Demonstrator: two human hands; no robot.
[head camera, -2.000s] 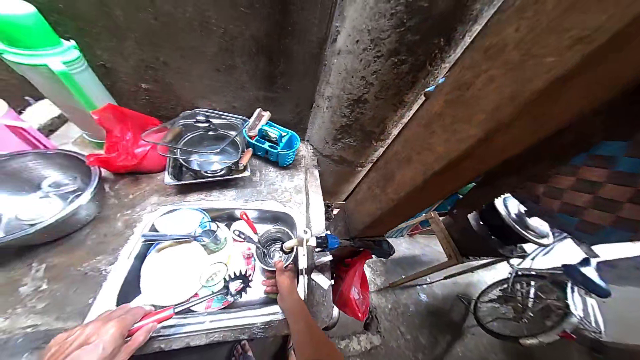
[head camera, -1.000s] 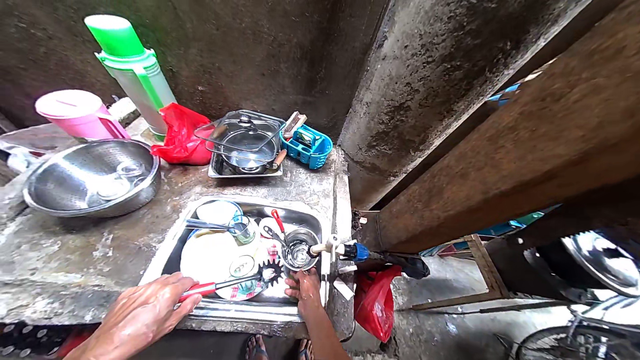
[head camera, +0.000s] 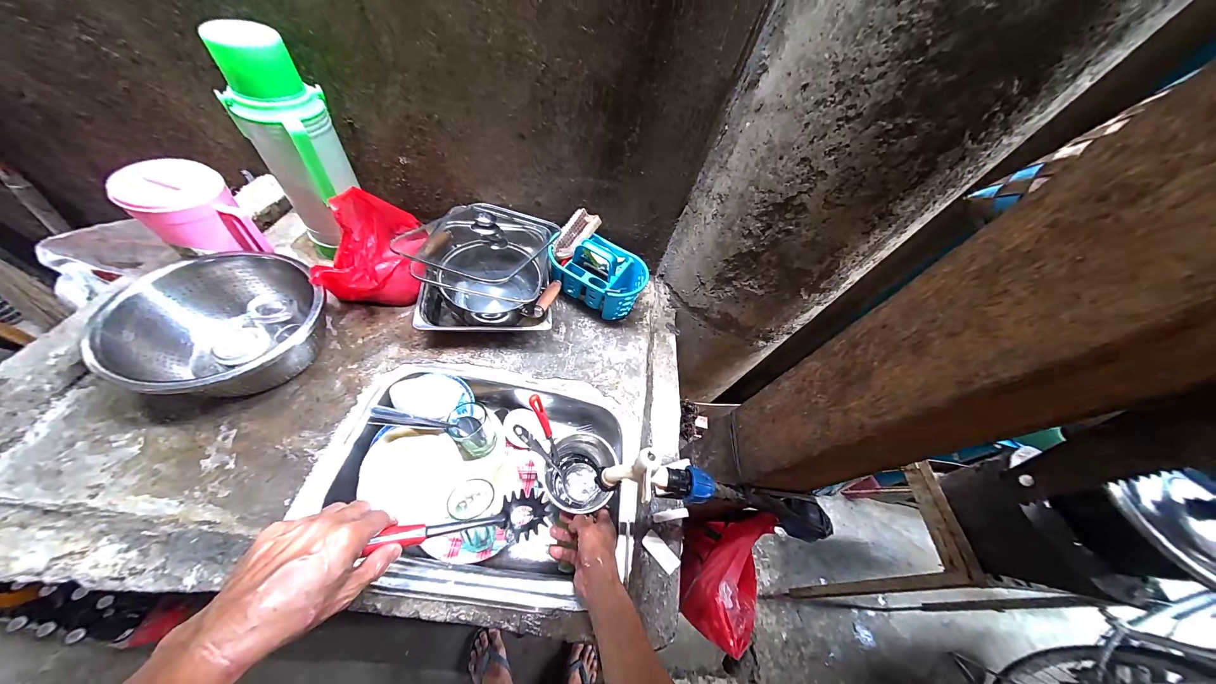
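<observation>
In the head view, my left hand (head camera: 318, 560) grips the red handle of a black-headed spaghetti server (head camera: 525, 516), which reaches over the dishes in the steel sink (head camera: 446, 579). My right hand (head camera: 586, 546) is at the sink's front right, its fingers curled just below a metal bowl (head camera: 578, 475) under the tap (head camera: 646, 467); whether it holds anything I cannot tell. Left of that bowl lie a large white plate (head camera: 404, 475), a glass (head camera: 472, 429) with metal utensils by it, another glass lying on its side, and red-handled cutlery (head camera: 541, 416).
Behind the sink stand a steel tray (head camera: 484, 323) with a lidded pot and a blue basket (head camera: 608, 280) with a brush. To the left are a steel colander (head camera: 204, 328), red bag (head camera: 366, 249), pink pitcher (head camera: 180, 204) and green-topped flask (head camera: 285, 123). Another red bag (head camera: 727, 579) hangs right of the sink.
The view has swung left. My right hand was at the metal bowl and is now just in front of it, lower down. My left hand keeps the red handle.
</observation>
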